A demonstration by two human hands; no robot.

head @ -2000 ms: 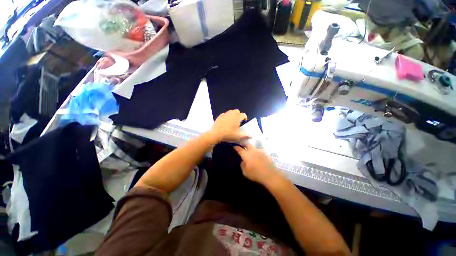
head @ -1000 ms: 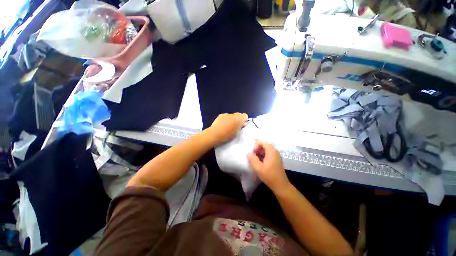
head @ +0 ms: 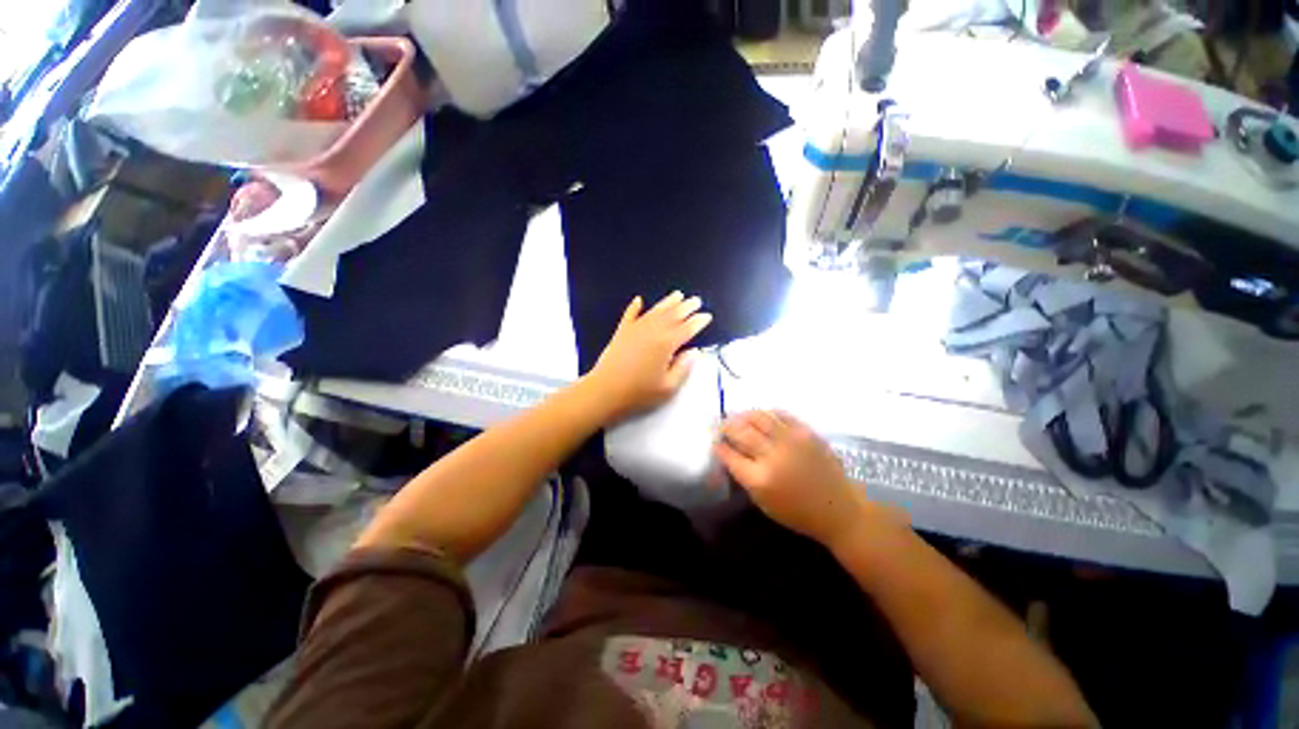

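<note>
A dark panel (head: 670,214) lies spread on the table left of the needle area. A white piece (head: 667,444) lies at the table's front edge between my hands and hangs over it. My left hand (head: 653,349) rests on the upper left of the white piece and the dark panel's lower edge, fingers slightly apart. My right hand (head: 776,463) pinches the right edge of the white piece, where a thin dark edge shows. The presser foot area is washed out by the lamp.
The sewing machine (head: 997,157) stands at right with a pink block (head: 1162,107) on top. Grey strips (head: 1061,356) and black scissor loops (head: 1140,444) lie below its arm. A pink basket (head: 373,128), blue crumpled material (head: 228,325) and another dark panel (head: 178,548) are at left.
The white piece has come into view between my hands since the earliest frame. Since the last one, my left fingers have spread and my right hand has moved slightly right, to the piece's edge.
</note>
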